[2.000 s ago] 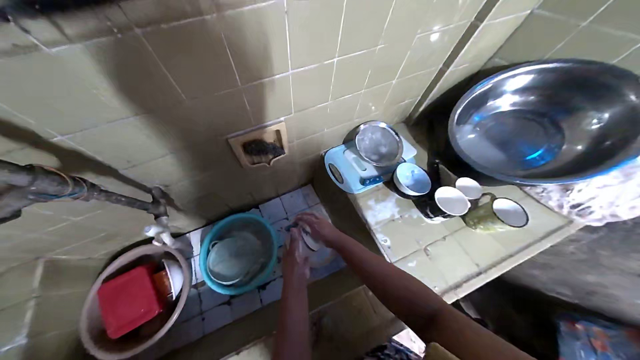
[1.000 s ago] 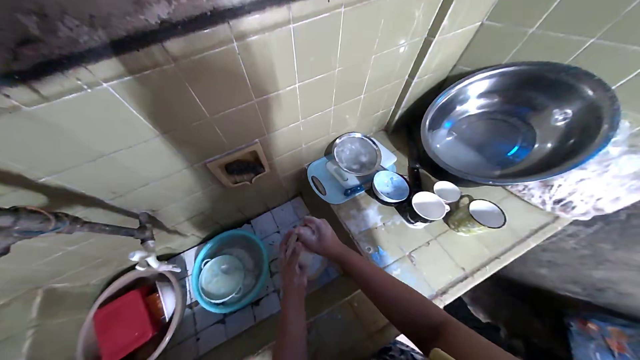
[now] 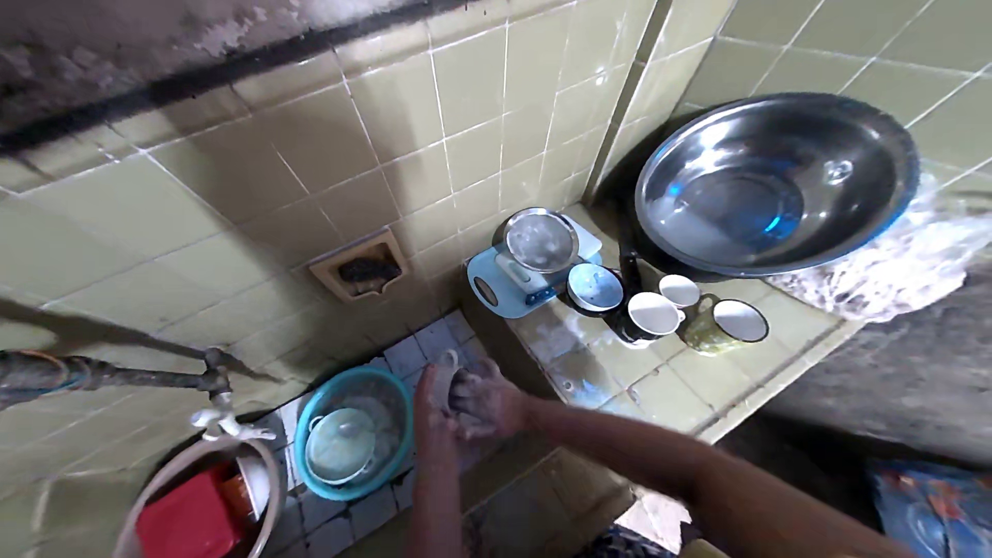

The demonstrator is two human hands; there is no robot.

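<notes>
A white cup with a small handle (image 3: 443,378) is tilted in my left hand (image 3: 431,399), over the tiled basin floor. My right hand (image 3: 488,403) is at the cup's mouth, its fingers partly inside and coated in whitish suds. Whether it also holds a scrubber cannot be told. Just left of my hands, a turquoise plastic basin (image 3: 304,449) holds a pale lidded pot (image 3: 341,446) with a loop handle.
A tub (image 3: 271,496) with a red container (image 3: 190,515) lies below a white tap (image 3: 229,425). On the tiled ledge stand a blue cutting board (image 3: 484,288), a steel bowl (image 3: 542,240), a white mug (image 3: 653,314), a green mug (image 3: 721,329) and a large steel basin (image 3: 775,186).
The hands, close together a second ago, now show the cup upended between them, with the right hand's fingers spread at its mouth. The view has shifted somewhat.
</notes>
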